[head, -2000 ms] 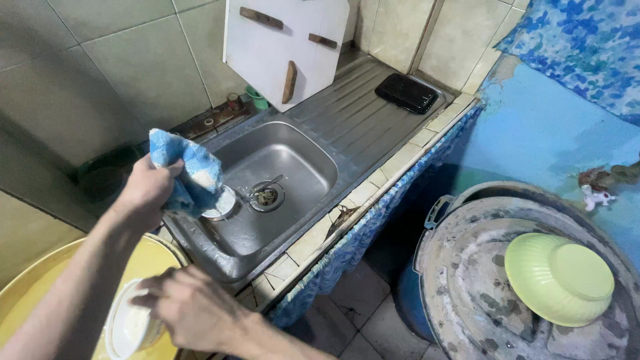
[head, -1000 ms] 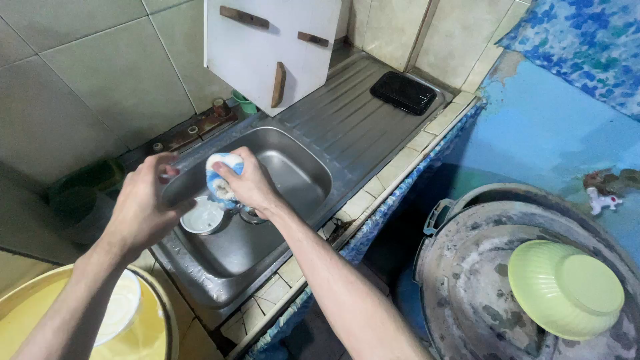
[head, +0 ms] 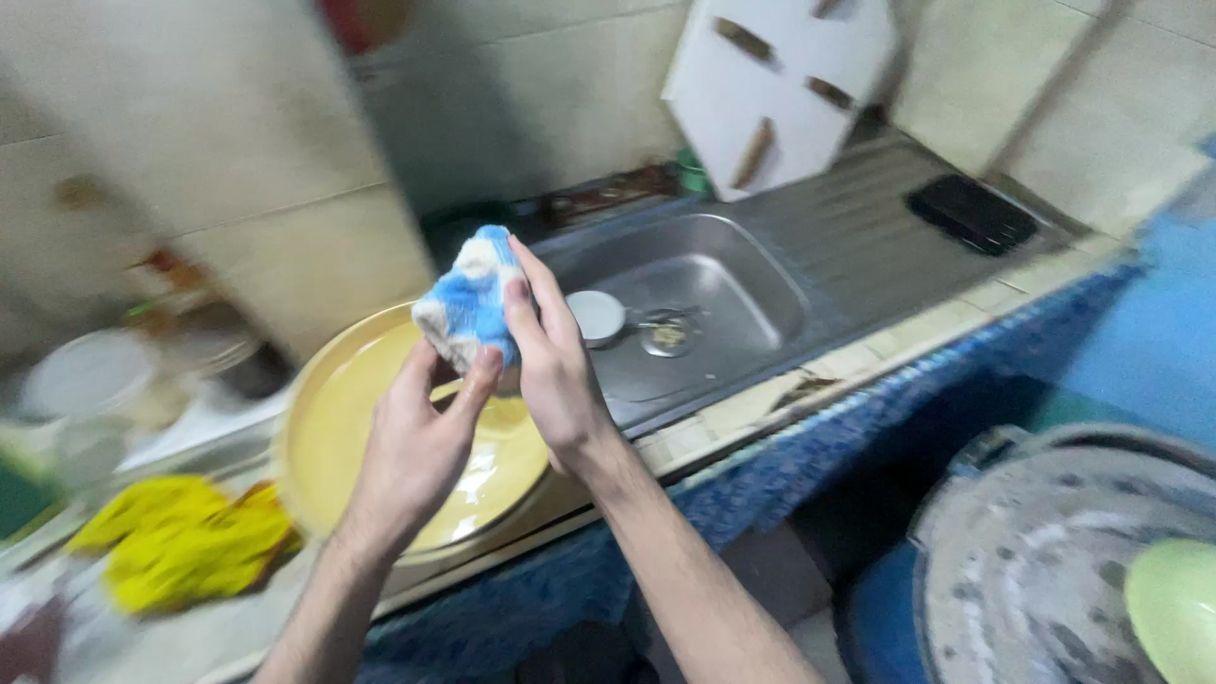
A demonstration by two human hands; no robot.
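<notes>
Both of my hands hold a blue and white cloth (head: pixel 475 294) above the right part of a yellow basin (head: pixel 332 427). My left hand (head: pixel 427 437) grips it from below, thumb and fingers at its lower edge. My right hand (head: pixel 556 380) has its fingers along the cloth's right side. Whether anything is inside the cloth cannot be seen. Just right of the hands is the stainless steel sink (head: pixel 750 252); a white round dish or cup (head: pixel 597 316) sits at its left side, next to the drain strainer (head: pixel 667 334). The picture is blurred.
A white board with wooden pieces (head: pixel 712 90) leans on the wall behind the sink. A black tray (head: pixel 971 213) lies on the drainboard. Left are a yellow cloth (head: pixel 190 541) and containers (head: pixel 90 375). At lower right, a lidded blue drum (head: pixel 1026 551) bears a green bowl (head: pixel 1183 598).
The view has swung left. Both hands have moved from over the sink to the yellow basin. My left hand, apart from the cloth a second ago, now grips it together with my right hand.
</notes>
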